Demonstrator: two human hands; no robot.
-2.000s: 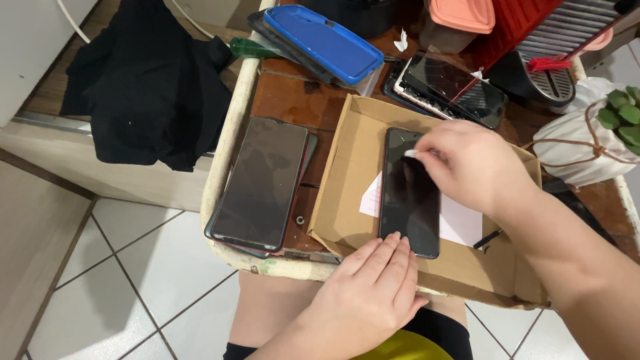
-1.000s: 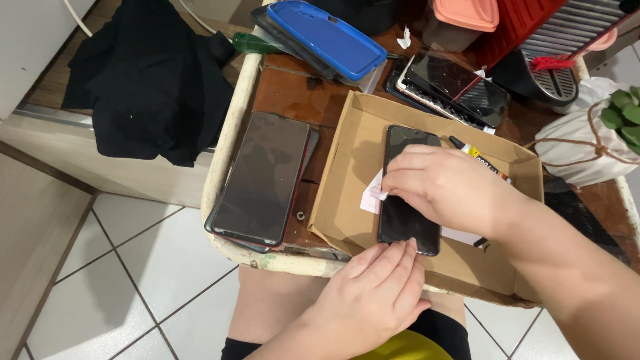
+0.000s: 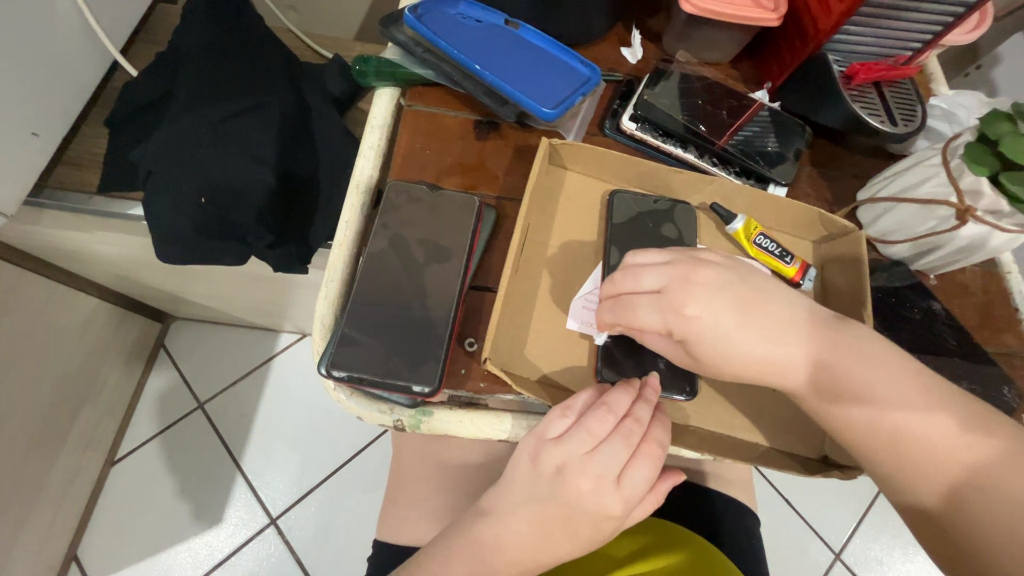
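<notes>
A black smartphone [image 3: 648, 364] lies screen up in a shallow cardboard box lid [image 3: 552, 200], partly over a pinkish printed paper [image 3: 586, 308]. My right hand [image 3: 696, 308] is across the phone's middle, fingers closed on a small white scrap [image 3: 600, 339] at its left edge; most of the scrap is hidden. My left hand [image 3: 592, 456] rests its fingertips on the phone's bottom edge. A yellow and black T-7000 glue tube [image 3: 768, 248] lies in the box to the right of the phone.
Left of the box, another smartphone [image 3: 404, 288] lies on more flat pieces near a small metal nut [image 3: 470, 345]. Behind are a blue phone case [image 3: 504, 52], a green-handled tool [image 3: 388, 72] and stacked cracked phones [image 3: 720, 120]. A wrapped potted plant [image 3: 936, 204] stands right.
My right hand has moved from the phone's upper part down to its left edge. The glue tube, hidden two seconds ago, now shows fully. My left hand stays at the bottom edge.
</notes>
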